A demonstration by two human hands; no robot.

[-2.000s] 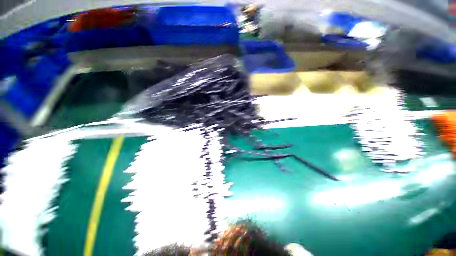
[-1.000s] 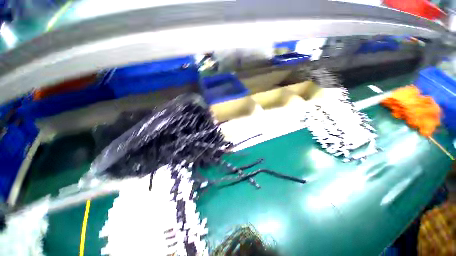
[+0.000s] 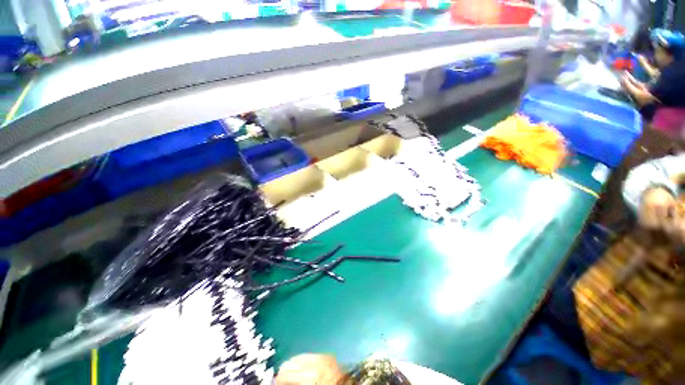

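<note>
White pieces with short black bands (image 3: 191, 338) lie in a stacked row on the green bench at the lower left. A tangled heap of long black strands with white flecks (image 3: 199, 241) lies behind them in crumpled clear plastic. Several loose strands reach right over the bench. A skin-coloured shape, seemingly my right hand (image 3: 309, 370), is cut off by the bottom edge, with a dark patterned thing and a pale edge beside it. Its fingers and any hold are hidden. My left hand cannot be made out.
A cream divided tray (image 3: 297, 186) and small blue bin (image 3: 276, 159) stand behind. White banded pieces (image 3: 439, 180), an orange bundle (image 3: 528, 143) and a large blue bin (image 3: 582, 120) are farther right. A brown patterned sleeve (image 3: 635, 308) shows at right; another person sits beyond. A pale frame crosses above.
The view has swung right and tilted. The bench items now sit farther left, and the large blue bin and a person at far right have come into view. The skin-coloured shape shows at the bottom.
</note>
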